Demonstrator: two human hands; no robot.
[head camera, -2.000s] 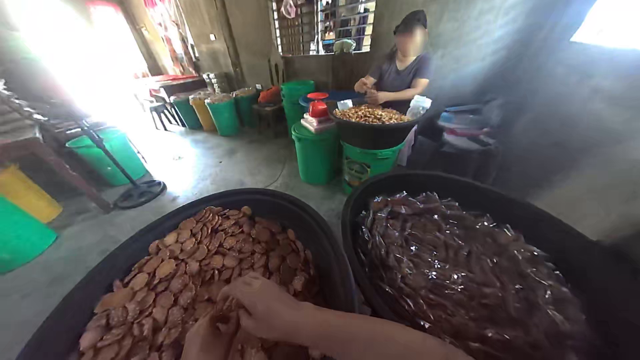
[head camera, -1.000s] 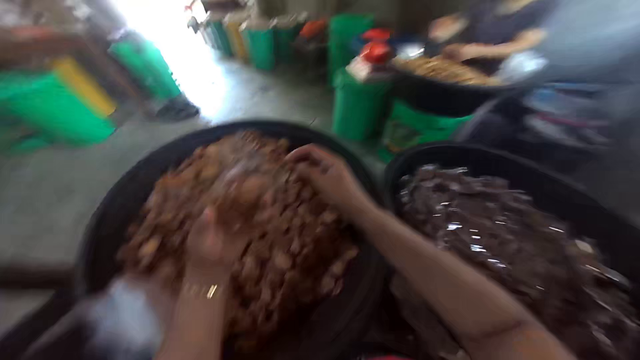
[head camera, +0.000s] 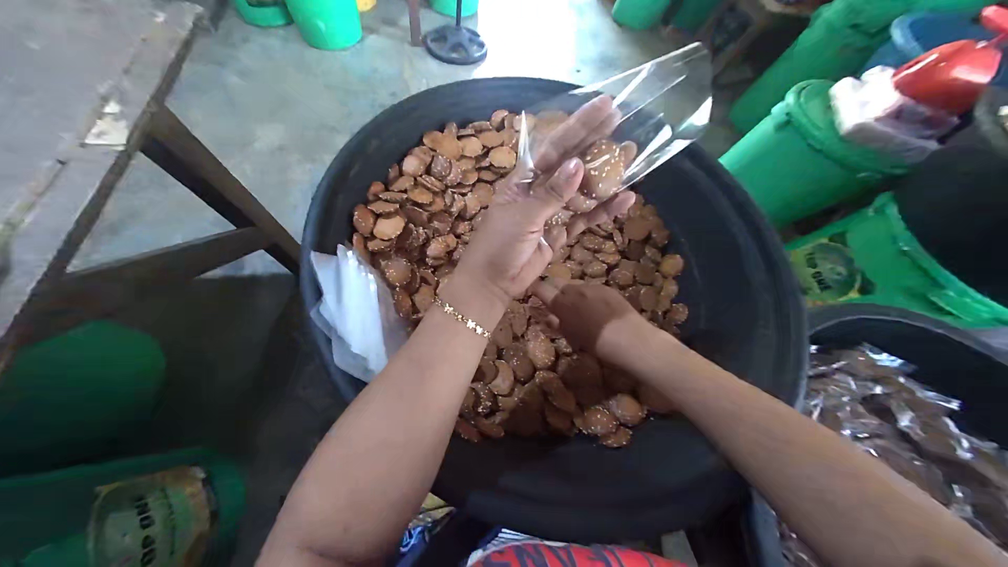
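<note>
A large black tub (head camera: 732, 276) holds a heap of round brown cookies (head camera: 441, 228) dotted with pale seeds. My left hand (head camera: 543, 197), a gold bracelet on its wrist, holds a clear plastic bag (head camera: 661, 102) over the heap; several cookies show within the bag at the fingers. Below and beside it, my right hand (head camera: 591, 315) reaches down into the cookies, its fingertips partly hidden by the left wrist and the heap; whether it grasps any cannot be seen. A stack of empty clear bags (head camera: 354, 315) hangs over the tub's left rim.
Another black tub (head camera: 882, 315) with packed clear bags (head camera: 890, 417) stands at right. Green buckets (head camera: 819, 142) and a red object (head camera: 945, 75) are at upper right. A wooden table (head camera: 87, 102) is at left, with more green buckets (head camera: 134, 386) beneath and below it.
My hands were both down at the cookies; now my left hand is raised with an opened bag. The view has swung down and left over the tub.
</note>
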